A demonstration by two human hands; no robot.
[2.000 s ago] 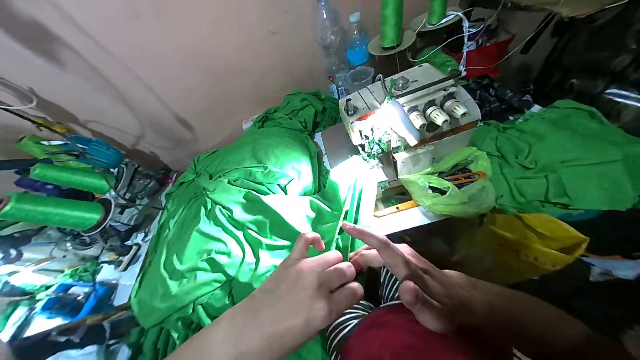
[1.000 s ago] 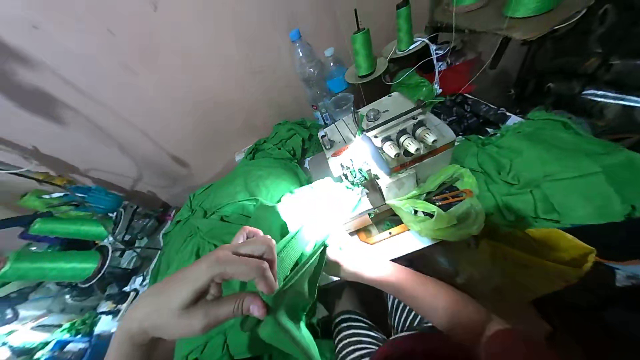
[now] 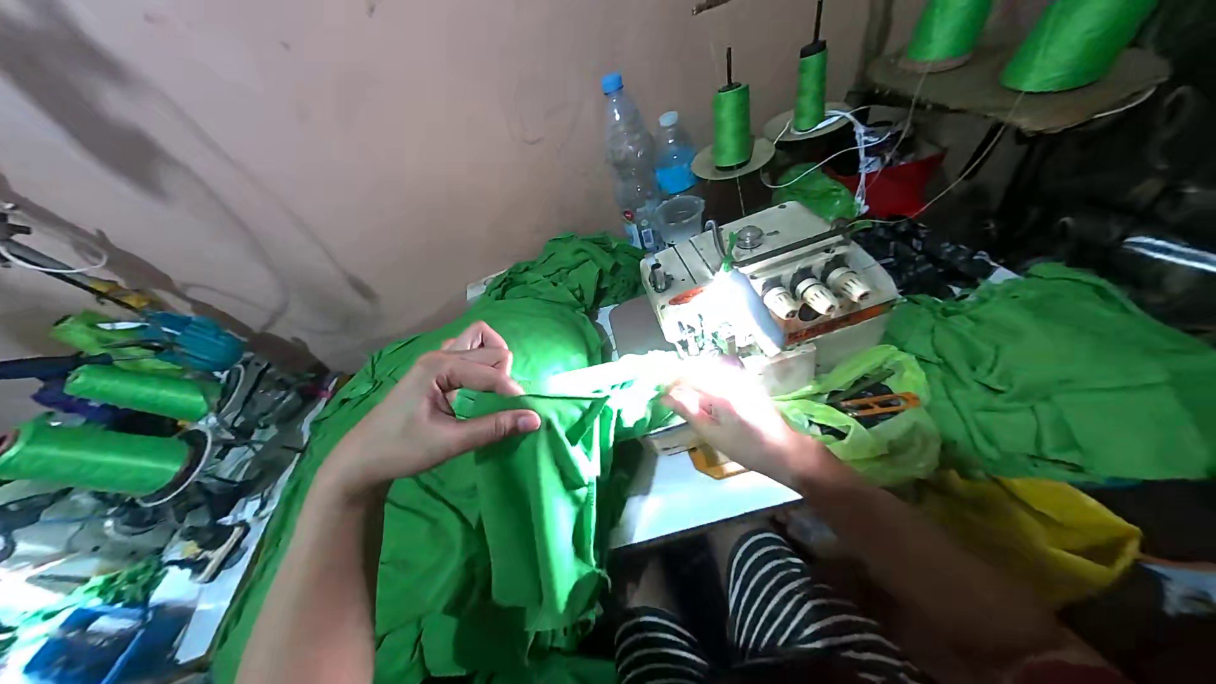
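Observation:
My left hand (image 3: 456,404) pinches the upper edge of a green fabric piece (image 3: 546,475) between thumb and fingers. At the other end of that edge, my right hand (image 3: 727,408) grips the fabric just in front of the overlock sewing machine (image 3: 788,285). Strong lamp light washes out the right fingertips and the needle area. The edge is stretched between both hands, and the cloth hangs down over the table's front. Behind and beneath it lies a heap of green fabric (image 3: 418,560).
A light green plastic bag (image 3: 902,427) with tools sits right of the machine, beside more green fabric (image 3: 1064,380). Plastic bottles (image 3: 627,152) and a cup (image 3: 680,218) stand behind. Green thread cones (image 3: 731,128) rise at the back; others (image 3: 95,456) lie left.
The hands were close together two seconds ago; now they are apart with the fabric edge stretched between them. The right hand has come up to the front of the machine.

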